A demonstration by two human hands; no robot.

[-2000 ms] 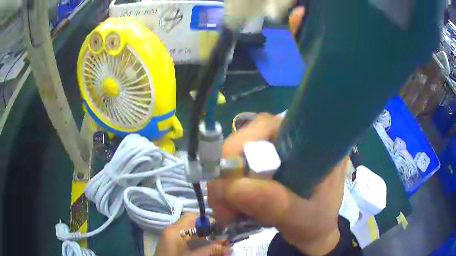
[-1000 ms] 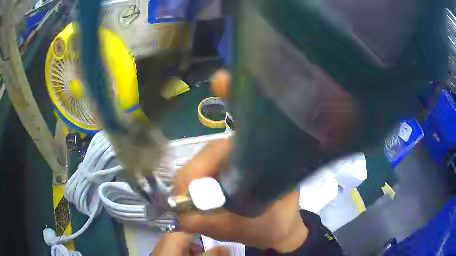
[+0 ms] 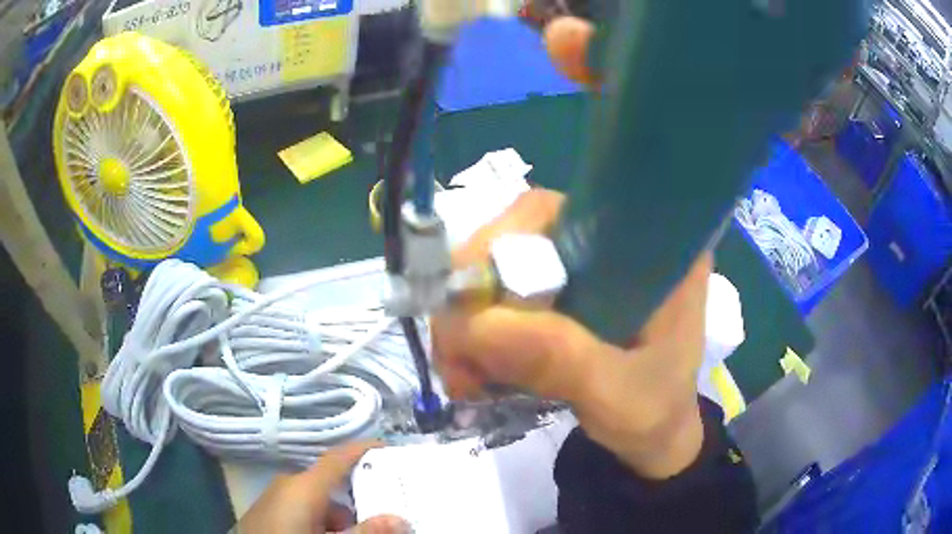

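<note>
My right hand [image 3: 605, 365] grips the large dark teal screwdriver [image 3: 689, 156], which fills the upper right. Its metal fitting [image 3: 423, 261] and dark hose run down to a blue-collared piece [image 3: 429, 407] just above the far edge of a white power strip [image 3: 433, 485]. The driver's tip is hard to make out. My left hand [image 3: 303, 495], cut off by the bottom edge, holds the power strip by its left side and near edge. Small holes show in the strip's corners. Coiled white cords [image 3: 266, 402] lie on the pale mat [image 3: 245, 480] beyond my left hand.
A yellow fan [image 3: 136, 156] stands at the back left, with sticky notes [image 3: 314, 156] and a crumpled tissue [image 3: 491, 172] behind the work. Another white socket [image 3: 722, 318] lies right of my right wrist. Blue bins [image 3: 804, 229] stand at the right.
The view has shifted. The screwdriver was blurred and nearer the camera one second ago and now shows upright again. The white power strip now shows clearly in my left hand.
</note>
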